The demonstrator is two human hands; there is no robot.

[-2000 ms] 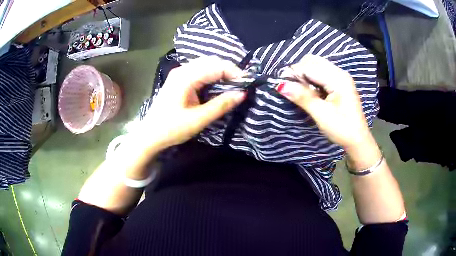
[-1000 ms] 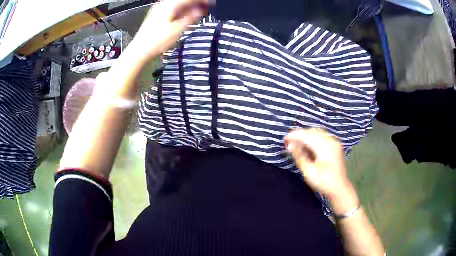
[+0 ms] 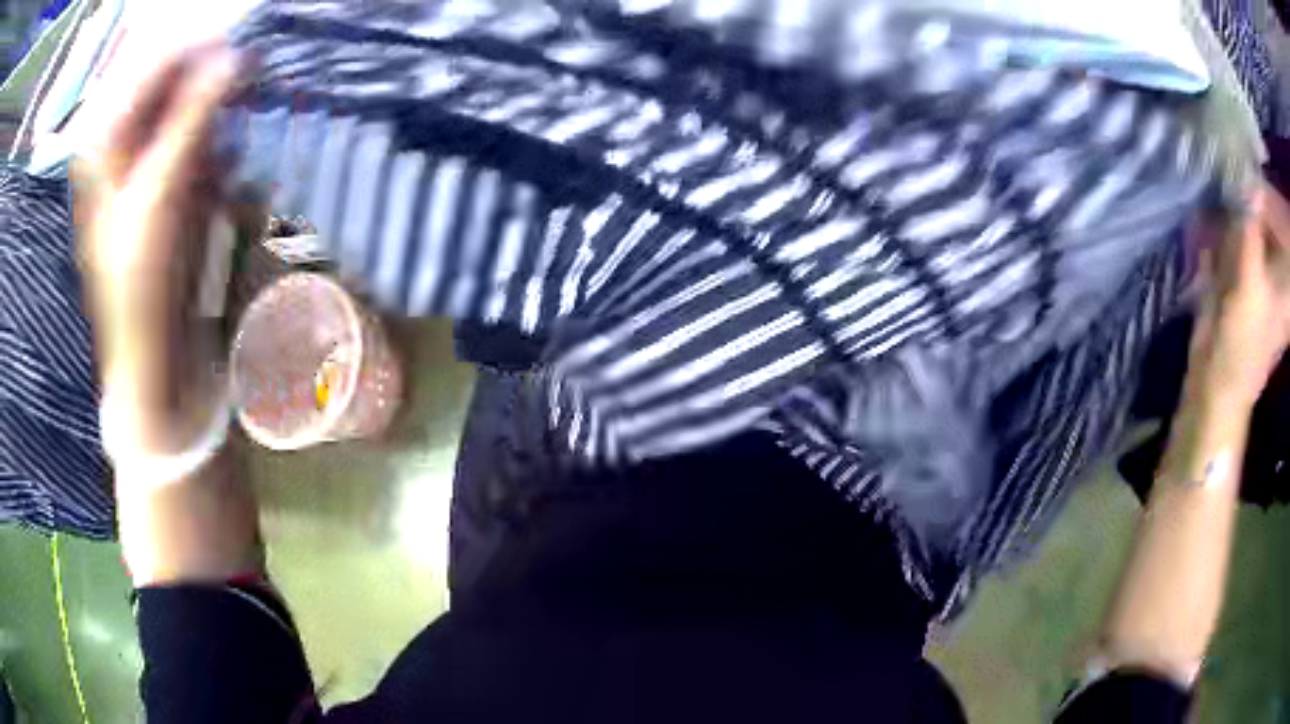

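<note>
The striped garment (image 3: 707, 304), dark with white stripes and several dark bands, is spread wide across the upper part of the view and is blurred. My left hand (image 3: 163, 184) is at the upper left, at the garment's left end, with its fingertips at the cloth. My right hand (image 3: 1245, 290) is at the right edge, at the garment's right end, and is partly blurred. The garment's lower folds hang over my lap. No tool can be made out in either hand.
A pink perforated basket (image 3: 300, 365) with an orange bit inside stands on the green floor (image 3: 347, 516) at left. Another striped garment (image 3: 50, 354) hangs at the far left. Black cloth lies at right, partly behind my right arm. White material shows at the top.
The garment has gone from lying bunched over the lap to being lifted and stretched wide. My left hand has moved left and down; my right hand has moved far right and up.
</note>
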